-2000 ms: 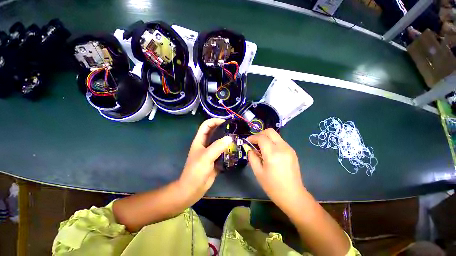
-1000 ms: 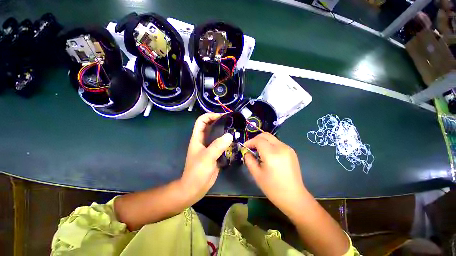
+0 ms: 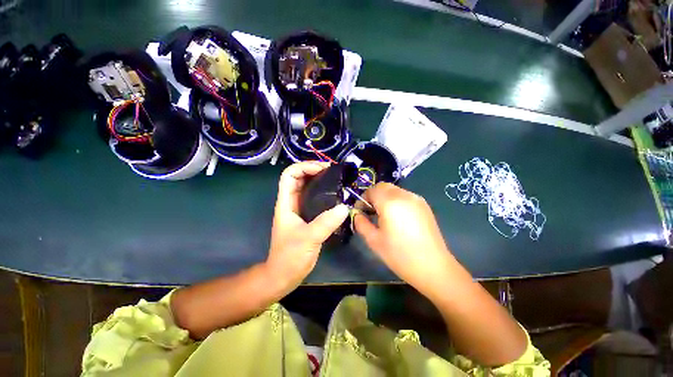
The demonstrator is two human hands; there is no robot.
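Observation:
My left hand (image 3: 295,221) is closed around a black camera head (image 3: 322,195) near the bench's front edge. The head is turned, so its circuit board is mostly hidden. My right hand (image 3: 398,228) is at the head's right side, with a slim pale tool (image 3: 359,197) between its fingers, pointing into the head's opening. Just behind the hands lies a camera base housing (image 3: 376,158), with a black round interior and a flat white bracket (image 3: 410,138). Wires near the fingers are partly covered.
Three opened camera units (image 3: 151,140), (image 3: 236,129), (image 3: 313,121) with boards and coloured wires stand behind. Black camera heads (image 3: 29,96) are piled far left. A tangled white cable heap (image 3: 502,195) lies right. A pale strip (image 3: 480,107) crosses the green bench; a carton (image 3: 623,62) is beyond.
The camera head in my left hand has turned, so its board faces away more and its black shell shows. My right fingers have shifted slightly up along it. The whole view has shifted a little.

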